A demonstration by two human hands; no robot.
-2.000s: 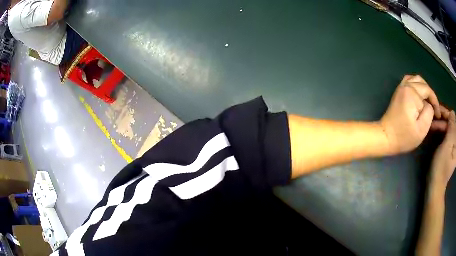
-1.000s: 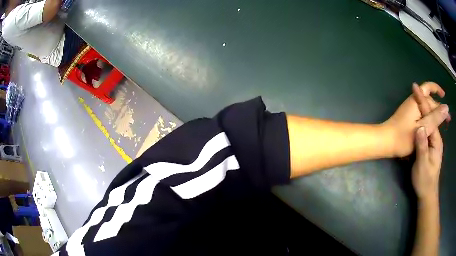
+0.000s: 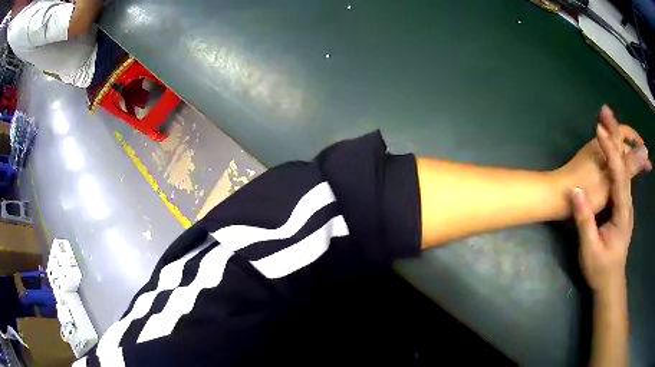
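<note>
My left hand (image 3: pixel 587 173) is bare and reaches over the dark green mat (image 3: pixel 431 79) from a rolled black sleeve with white stripes. My right hand (image 3: pixel 607 240) comes up from the lower right edge and lies across my left hand, its thumb at the left wrist and its fingers spread over the palm area. The hands touch each other above the mat. No object shows in either hand. Some of the left fingers are partly hidden behind the right ones.
A white ledge (image 3: pixel 610 44) with dark cables runs along the upper right edge. At the upper left, a person in a light shirt (image 3: pixel 50 39) sits on a red stool (image 3: pixel 147 118). Grey floor with a yellow line (image 3: pixel 154 179) lies below; white equipment (image 3: pixel 70 308) stands lower left.
The hands go from bunched together to loosely crossed. My right hand has slid toward the left wrist, and its fingers now point upward. The seated person's arm has shifted slightly.
</note>
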